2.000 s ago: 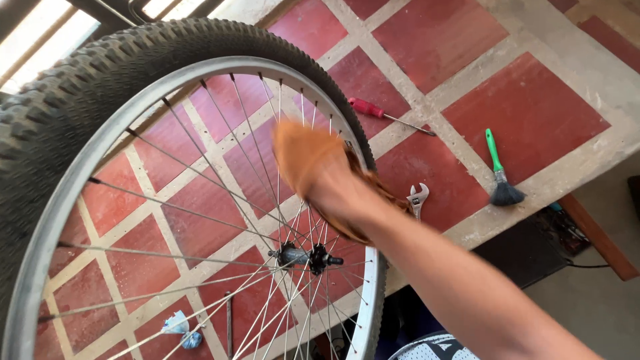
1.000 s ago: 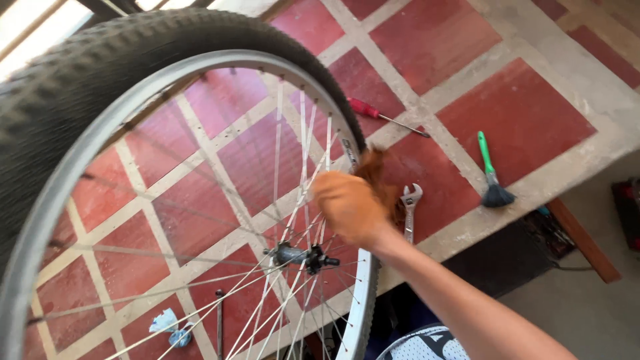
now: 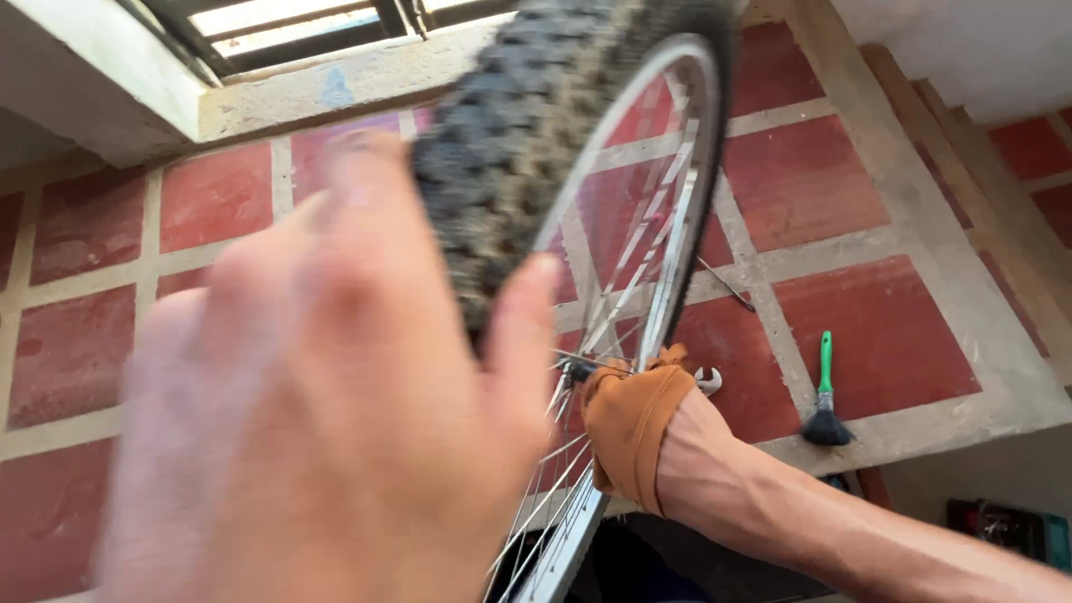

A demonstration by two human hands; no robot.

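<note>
A bicycle wheel stands tilted, its knobby black tyre (image 3: 494, 159) near the middle and its silver rim (image 3: 557, 544) running down to the bottom edge. My left hand (image 3: 352, 402), large and blurred, is in front of the tyre with thumb and fingers apart; whether it touches the tyre cannot be told. My right hand (image 3: 641, 427) is at the rim and spokes beside the hub (image 3: 578, 368), wrapped in an orange-brown cloth (image 3: 624, 440) that hides its fingers. An adjustable wrench (image 3: 708, 382) shows partly behind that hand.
The wheel is over a red-tiled surface (image 3: 812, 184) with pale joints. A green-handled brush (image 3: 827, 394) lies near its right edge, and a thin metal shaft (image 3: 727, 285) beyond the rim. A barred window (image 3: 293, 33) is at the top; a toolbox (image 3: 1005, 528) sits low at right.
My left hand has come into view at the tyre. The wheel has turned and now shows more of its tread. My right hand, still with the cloth, is now beside the hub. The view has shifted.
</note>
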